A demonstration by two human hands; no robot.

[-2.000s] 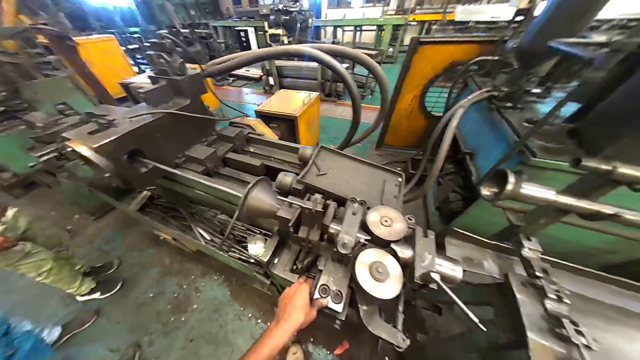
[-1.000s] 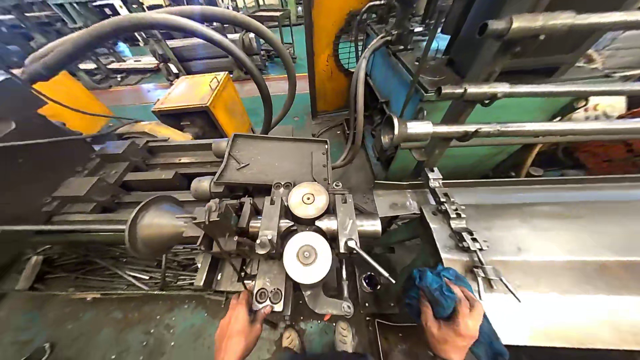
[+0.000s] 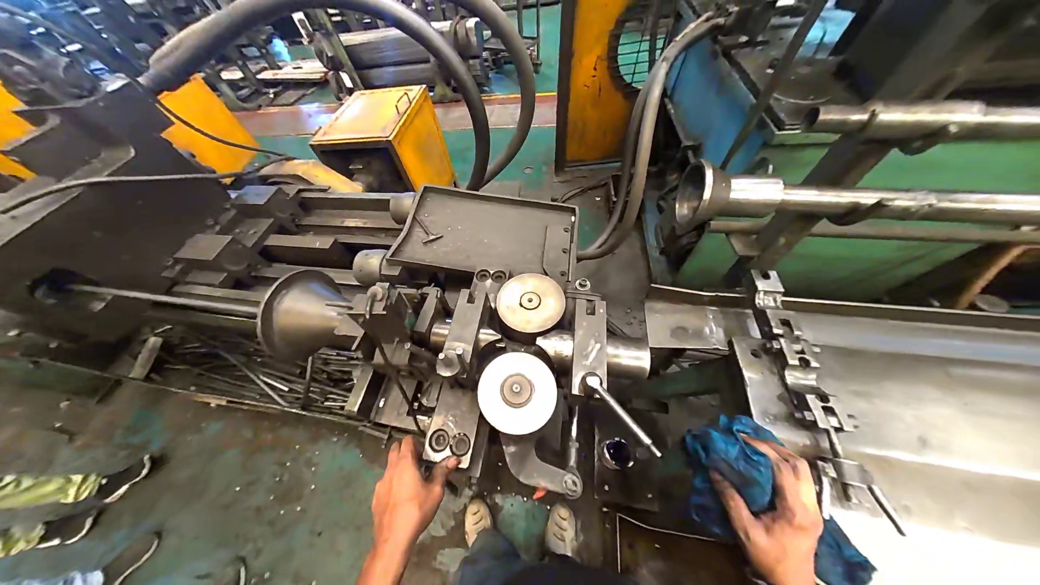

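My left hand rests at the lower end of a metal clamp plate with two round sockets, its thumb against the plate's edge. In my right hand is a crumpled blue cloth, held beside a steel trough. Between the hands, a white-faced disc and a second round disc sit on either side of a steel tube in the machine. A handle rod slants down from the right clamp. Left of the clamps, a metal cone sits on a long rod.
A shallow metal tray holding a small T-shaped tool lies behind the discs. Thin rods are piled below the cone. Large steel tubes stand at the right, a yellow cabinet behind. Another person's feet show at the lower left.
The view has swung right since the earliest frame. My right hand with the blue cloth, not seen in that frame, shows one second ago and now. My left hand remains at the clamp plate.
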